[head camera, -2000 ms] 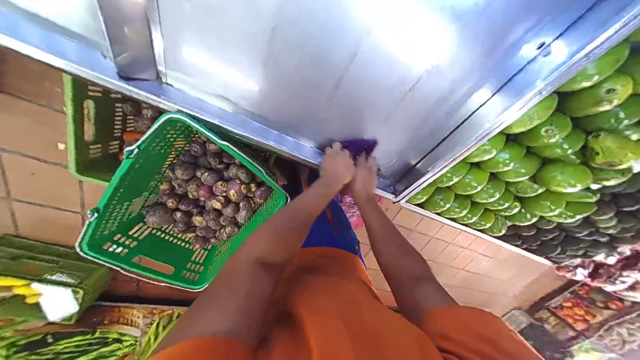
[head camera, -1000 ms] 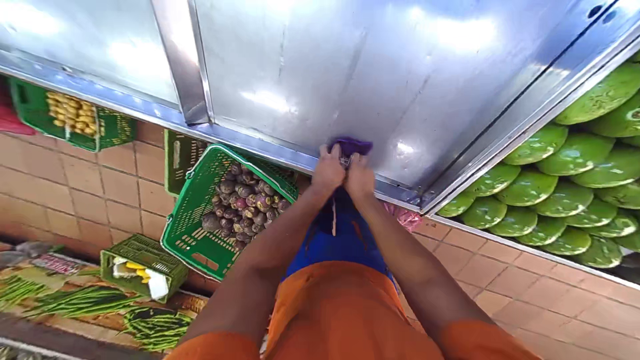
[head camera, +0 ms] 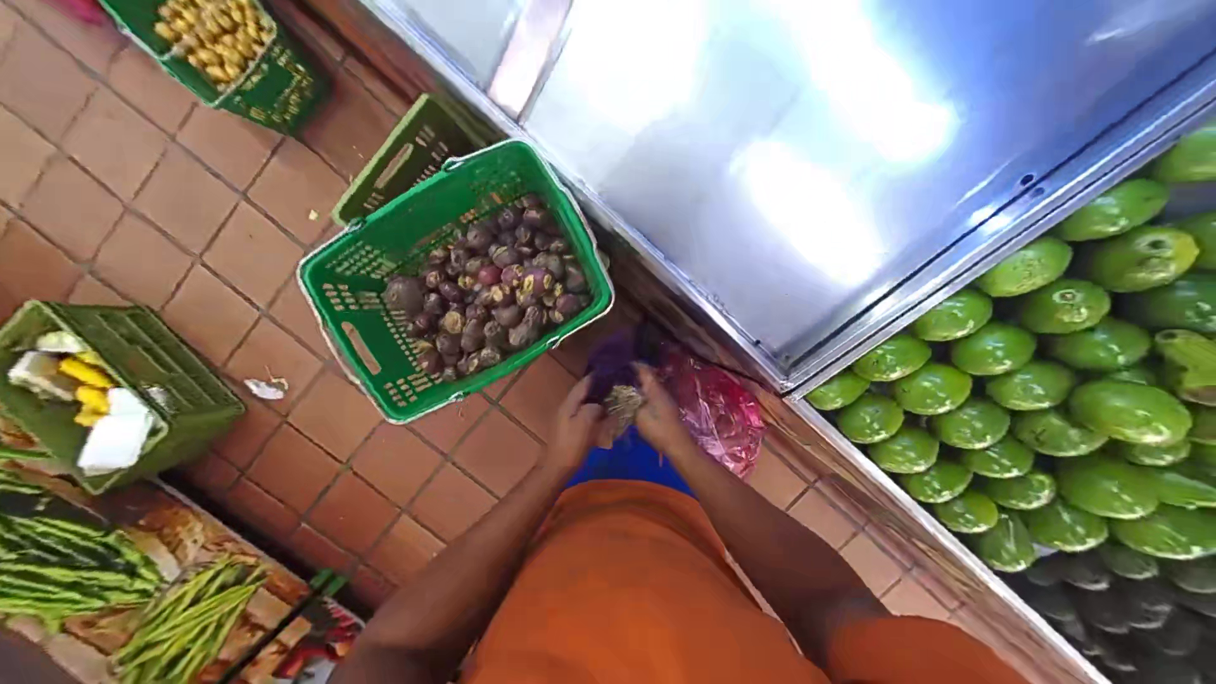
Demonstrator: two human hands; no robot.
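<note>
My left hand (head camera: 576, 415) and my right hand (head camera: 660, 408) are close together below the metal counter's edge, low before my body. Between them they hold a purple cloth or bag (head camera: 613, 359) and a small pale, straw-coloured bundle (head camera: 623, 403) that I cannot identify for certain. A pink plastic bag (head camera: 714, 408) lies just right of my right hand. On the left stands a green plastic basket (head camera: 356, 385) part filled with dark purple round fruit (head camera: 494, 285).
The shiny metal counter (head camera: 665, 180) has a sharp edge and corner. Rows of green fruit (head camera: 1045, 380) lie at the right. A crate (head camera: 190, 408), a basket of small yellow produce (head camera: 214, 43) and green beans (head camera: 190, 608) stand left on the tiled floor (head camera: 285, 323).
Both hands have come off the metal counter and back toward my body, with the purple item between them. The view has turned and shifted.
</note>
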